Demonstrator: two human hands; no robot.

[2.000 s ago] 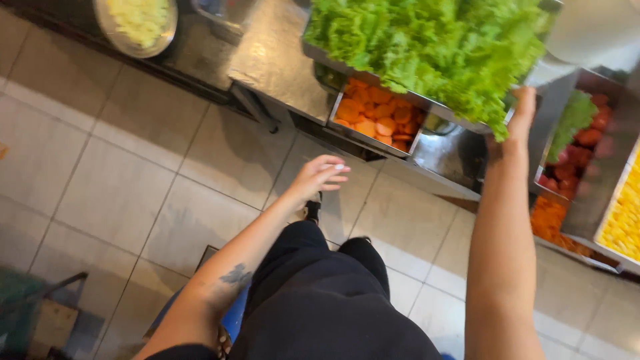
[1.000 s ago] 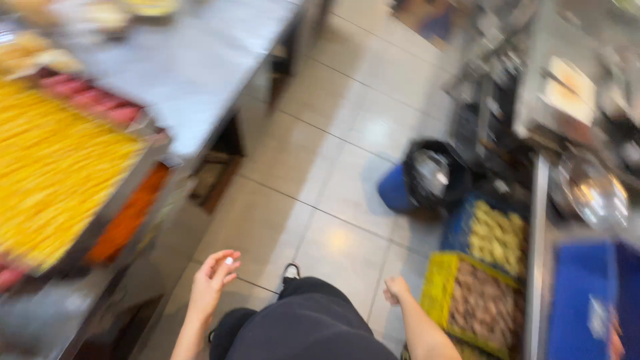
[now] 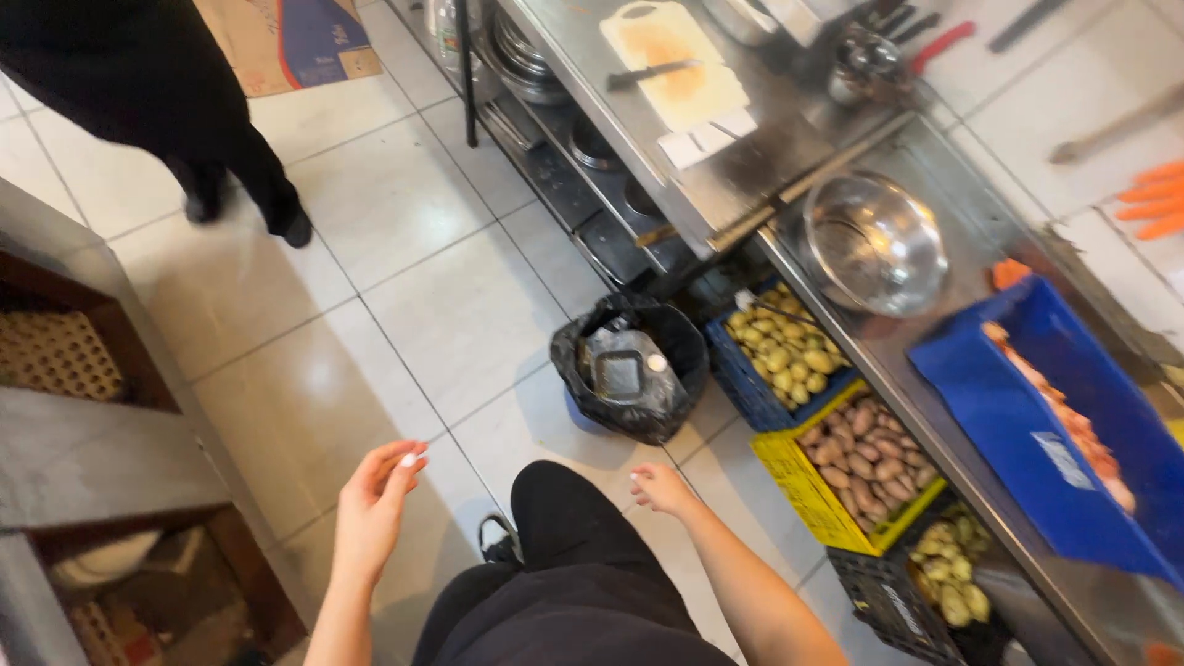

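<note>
My left hand (image 3: 379,476) is raised over the tiled floor at the lower left, fingers loosely curled, with nothing seen in it. Lower and to the right, my right hand (image 3: 661,488) hangs half curled beside my knee, touching nothing that I can see; its palm is hidden. Just beyond it stands a waste bin lined with a black plastic bag (image 3: 684,347). Right of that hand is a yellow crate of reddish potatoes (image 3: 865,453), beside a blue crate of pale yellow-green produce (image 3: 786,356).
A co-worker's legs in black trousers (image 3: 213,120) stand at the upper left. Along the right, a steel counter holds a cutting board (image 3: 675,65) with a knife, a metal bowl (image 3: 874,242) and a blue tub (image 3: 1064,416). Shelving (image 3: 83,462) lines the left.
The view has turned far from the lettuce tray, which my right hand touched two seconds ago. That hand is now away from it. The bin and crates appear nearer than one second ago.
</note>
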